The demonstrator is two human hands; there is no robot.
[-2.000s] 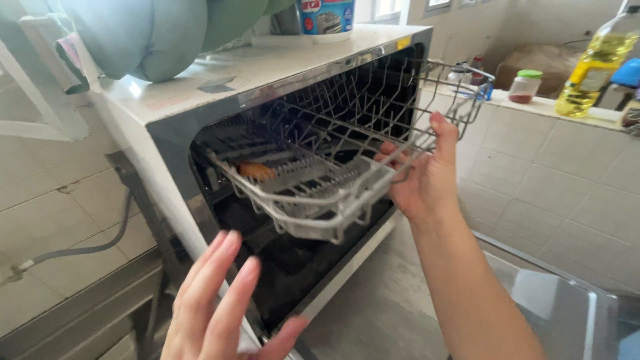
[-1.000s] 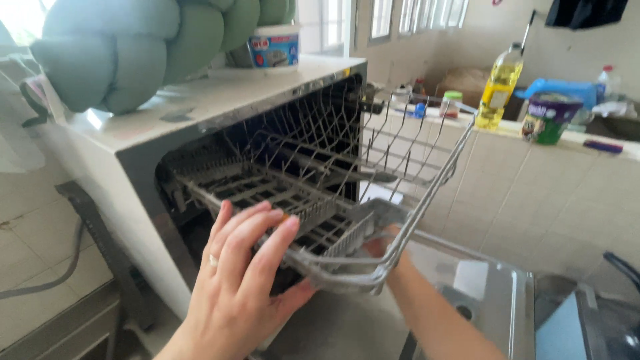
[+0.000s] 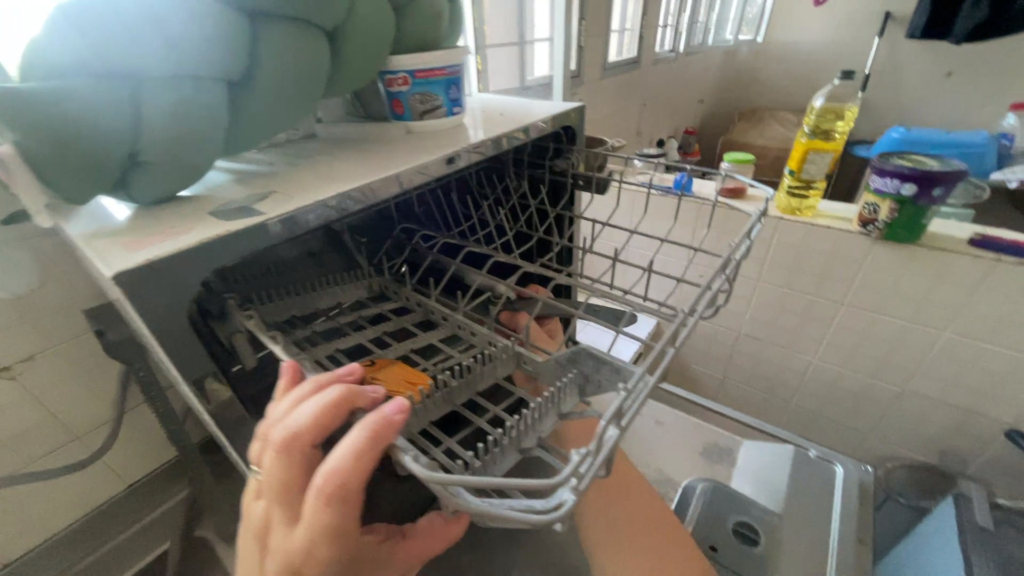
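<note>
A grey wire dishwasher rack point(image 3: 704, 296) juts tilted out of a small dishwasher point(image 3: 176, 288). My left hand point(image 3: 320, 464) is at its front left corner, the thumb under the rim and the fingers over the plastic cutlery tray point(image 3: 472, 404). By those fingertips an orange item point(image 3: 396, 378) lies on the tray. My right hand point(image 3: 534, 324) reaches beneath the rack and shows through the wires; its fingers are curled by a dark, flat-bladed utensil point(image 3: 608, 310). Whether they grip it cannot be told.
A green braided cushion point(image 3: 176, 88) and a labelled plastic tub point(image 3: 424, 88) rest on the dishwasher. On the tiled ledge stand an oil bottle point(image 3: 816, 148), a green-lidded jar point(image 3: 736, 174) and a purple-and-green tub point(image 3: 908, 196). A metal sink unit point(image 3: 800, 480) lies below right.
My left hand has come from in front of the rack to its front left corner. My right hand has left the rack's right side and moved underneath, farther in.
</note>
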